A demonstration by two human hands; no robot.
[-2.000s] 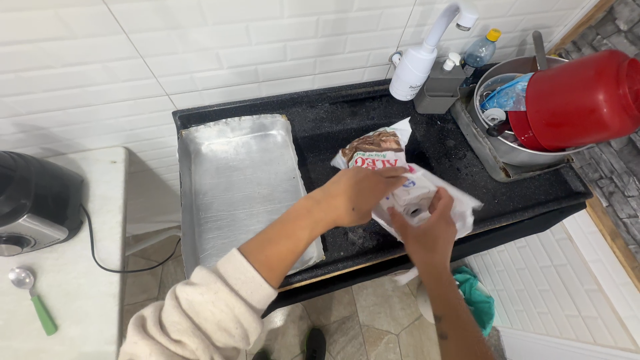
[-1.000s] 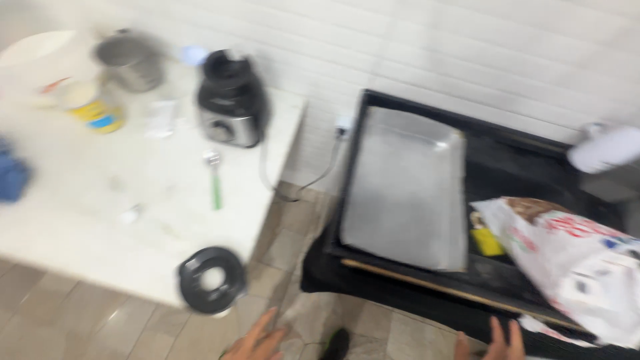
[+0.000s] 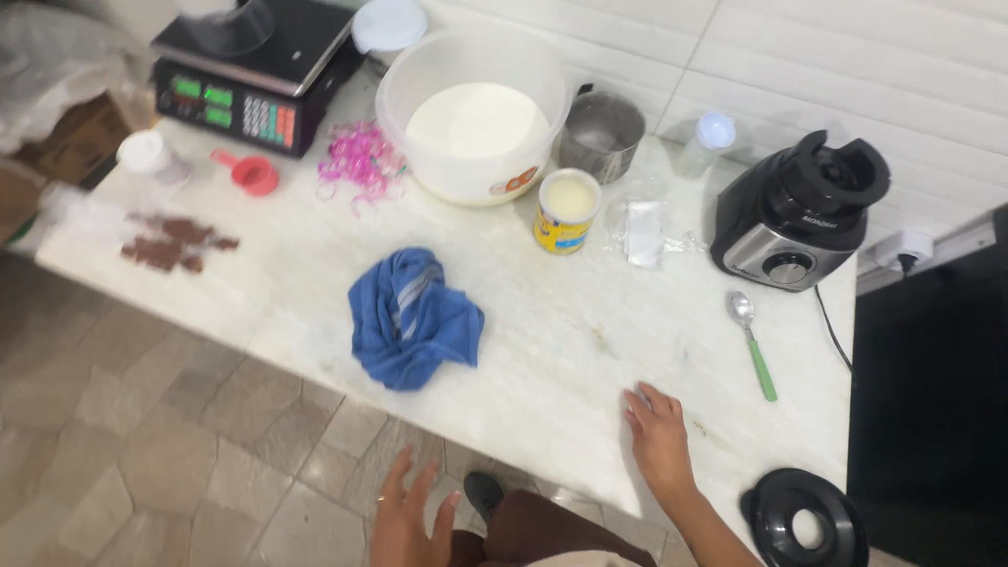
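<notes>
My left hand (image 3: 413,512) is in the air in front of the counter's front edge, fingers spread, holding nothing. Over the marble counter (image 3: 535,378), near its front edge, my right hand (image 3: 657,433) has slightly curled fingers and nothing in it; whether it touches the top I cannot tell. A crumpled blue cloth (image 3: 413,319) lies between and beyond the hands. To the right of my right hand are a spoon with a green handle (image 3: 760,366) and a black ring-shaped lid (image 3: 811,520).
Along the back stand a digital scale (image 3: 228,106), a plastic bowl of white liquid (image 3: 472,126), a metal mug (image 3: 602,138), an open yellow can (image 3: 567,213) and a blender base (image 3: 795,213). A red scoop (image 3: 254,175), pink ribbons (image 3: 362,161) and brown pieces (image 3: 177,240) lie at left.
Two seconds ago both hands held a plastic package over the black counter; one second ago they were off it. The view has swung left to the marble counter.
</notes>
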